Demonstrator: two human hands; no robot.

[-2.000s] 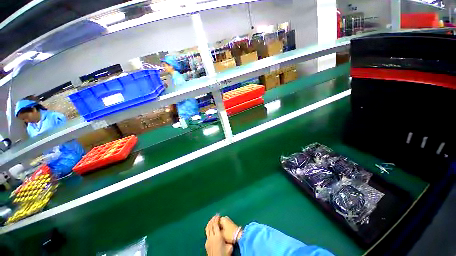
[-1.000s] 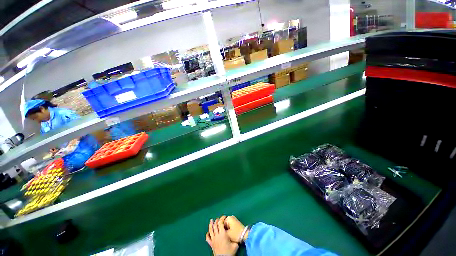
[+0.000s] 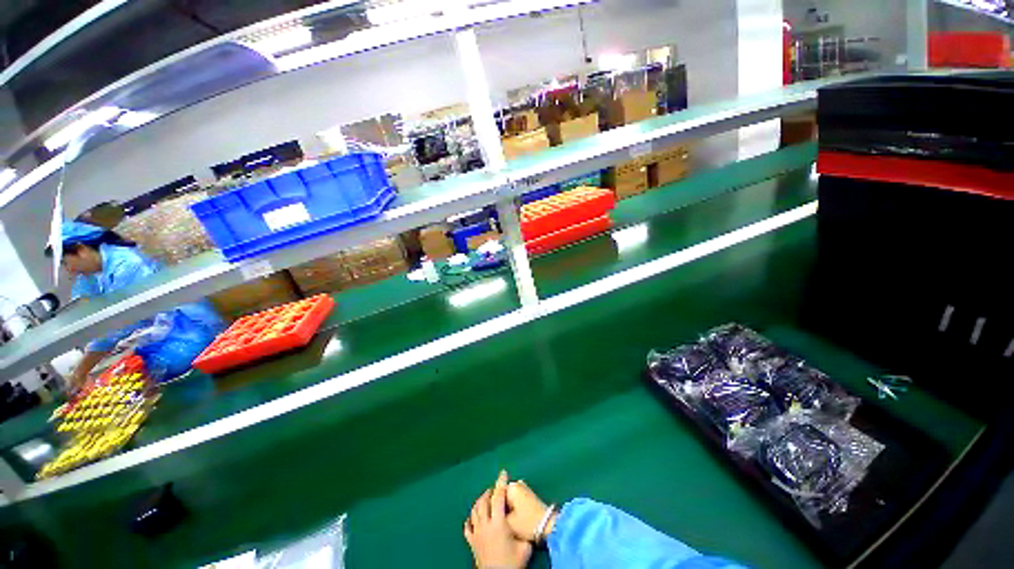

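My left hand [image 3: 493, 531] and my right hand [image 3: 528, 512] are pressed together low in the middle, above the green bench. The right has a light wristband and blue sleeve. No object shows between them, but the palms are hidden. To the right, several clear-bagged dark units [image 3: 803, 453] with coiled black shapes lie in a black tray [image 3: 847, 530]. A dark unit [image 3: 158, 510] sits on the bench at lower left. Flat clear bags [image 3: 311, 551] lie at the bottom edge, cut off by it.
Stacked black trays [image 3: 906, 261] with a red layer stand at right. A white rail [image 3: 389, 372] crosses behind the bench. Beyond are red divided trays [image 3: 267, 333], yellow divided trays [image 3: 106, 420] and a person in blue [image 3: 117, 267]. A blue bin [image 3: 295, 211] sits on the shelf.
The view has turned left, so the bench things sit further right in the picture. My hands stay together with small finger movements. The person in blue behind the bin is no longer visible.
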